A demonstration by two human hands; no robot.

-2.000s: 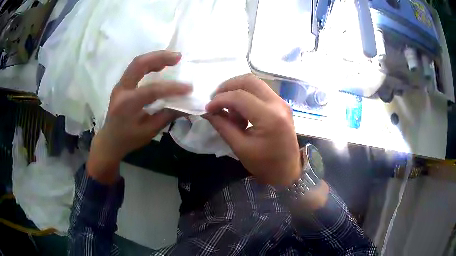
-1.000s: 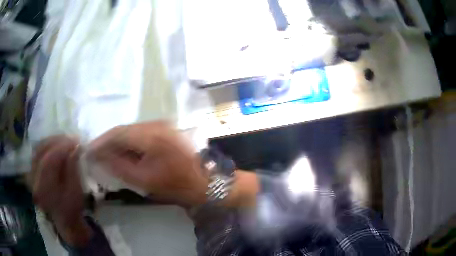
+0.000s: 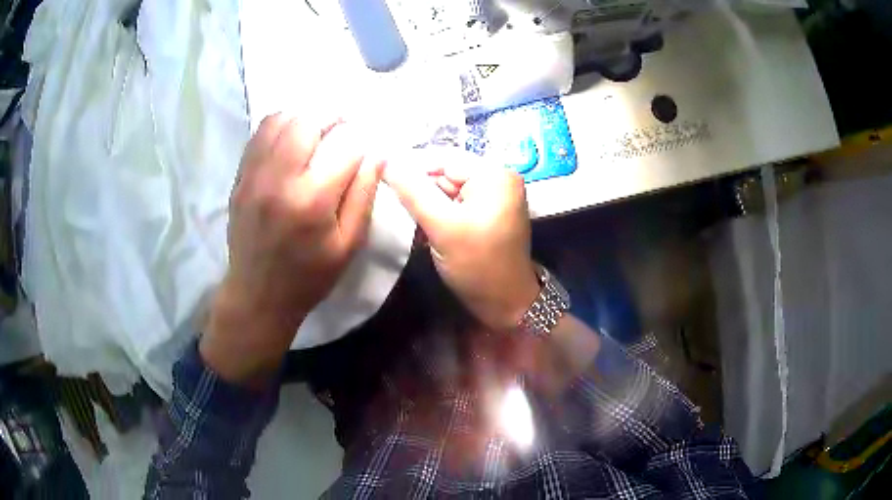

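Note:
A white garment piece [image 3: 354, 303] hangs over the table's front edge below my hands, curved at its lower rim. My left hand [image 3: 298, 200] holds it with the fingers bent. My right hand [image 3: 474, 229] pinches it close beside the left fingertips. The upper part of the piece is lost in glare. The blue plate [image 3: 548, 142] lies just right of my right hand. The sewing machine [image 3: 528, 78] stands above it, and the long grey-blue bar [image 3: 375, 34] is above my fingers. The needle area cannot be made out.
A large heap of white garment pieces [image 3: 127, 195] hangs over the table's left side. The cream-white machine table [image 3: 753, 107] has ruler marks and a dark round hole [image 3: 664, 107]. A pale strip [image 3: 779, 322] hangs at the right, near a yellow frame part [image 3: 861, 430].
The view has shifted. My hands have moved from the cloth heap at the left to the front of the machine, with a white piece between them. The blue plate now shows closer to my right hand.

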